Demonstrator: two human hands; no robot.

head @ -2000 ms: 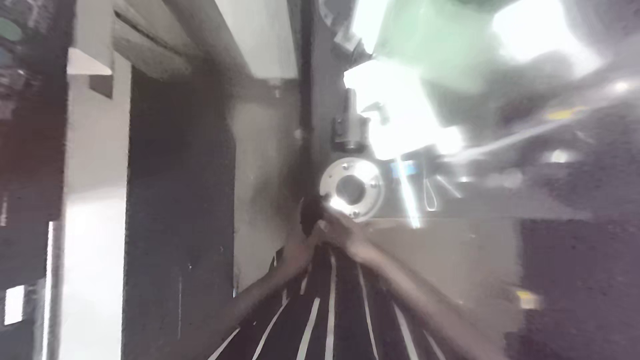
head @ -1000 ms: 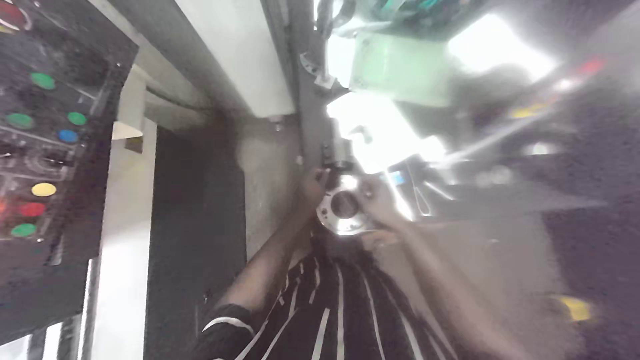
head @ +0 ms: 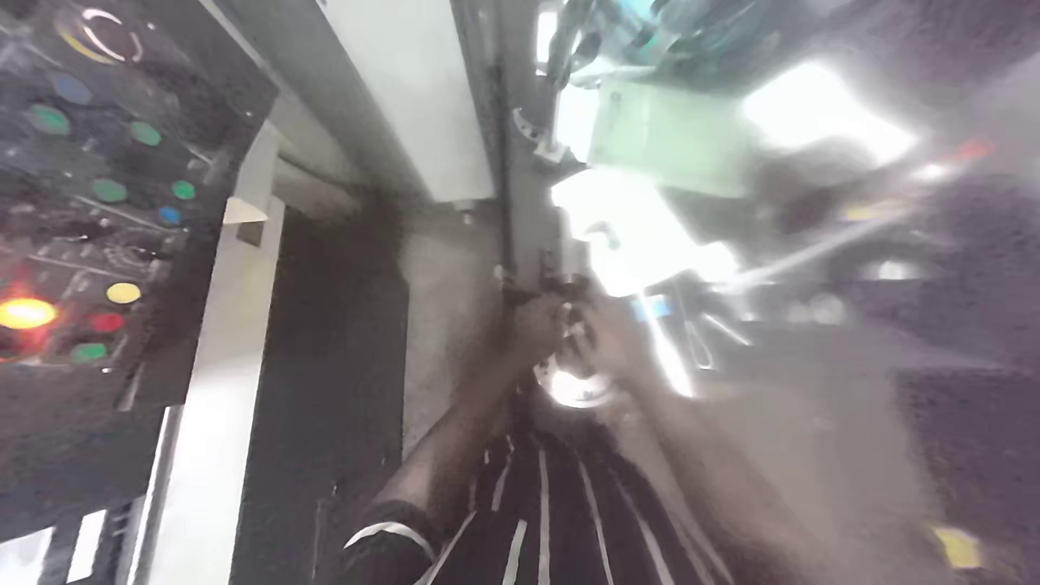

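Close together in front of my body, my left hand (head: 540,321) and my right hand (head: 613,333) are blurred by motion. A shiny round metal flange (head: 578,388) lies just below them, its near rim bright with glare. Between my fingers there is a small metal part (head: 574,318) whose shape is too blurred to name. Both hands overlap the far edge of the flange, and whether either one grips it is hidden by blur.
A control panel (head: 101,207) with coloured buttons stands at the left, one glowing orange. Beyond my hands are glaring white sheets (head: 626,227), a pale green box-like object (head: 670,138) and a small blue item (head: 652,306). A yellow object (head: 957,546) lies at the lower right.
A second ago my hands were at either side of the metal flange; now they are together over its far edge. The orange light on the panel now glows brightly.
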